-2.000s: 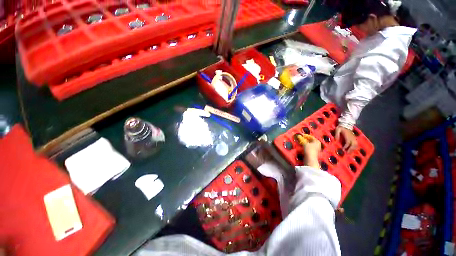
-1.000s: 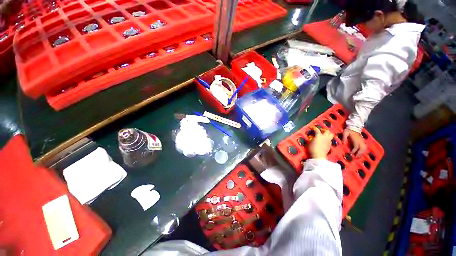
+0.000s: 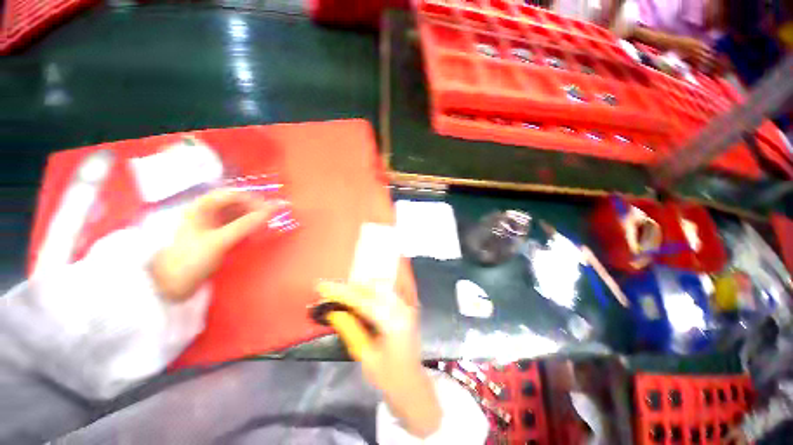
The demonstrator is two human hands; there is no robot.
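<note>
My left hand (image 3: 196,243) is over the red mat (image 3: 322,182), thumb and finger close together at clear film (image 3: 280,217) that shows as glare lines. Blur hides whether the fingers grip it. My right hand (image 3: 378,335), with orange-yellow finger cots, holds a dark round watch head (image 3: 330,311) at the mat's right part. A pale card (image 3: 376,252) lies on the mat just beyond my right hand.
A white slip (image 3: 178,171) and a long white strip (image 3: 76,204) are on the mat. Right of it are a white wipe (image 3: 428,229), a clear bottle (image 3: 497,237), red bins (image 3: 622,230) and a blue container (image 3: 669,308). Watch trays (image 3: 687,404) sit lower right.
The view has swung left to the mat. My right hand has left the tray at the right and is now over the mat with a watch head. My left hand has come into view.
</note>
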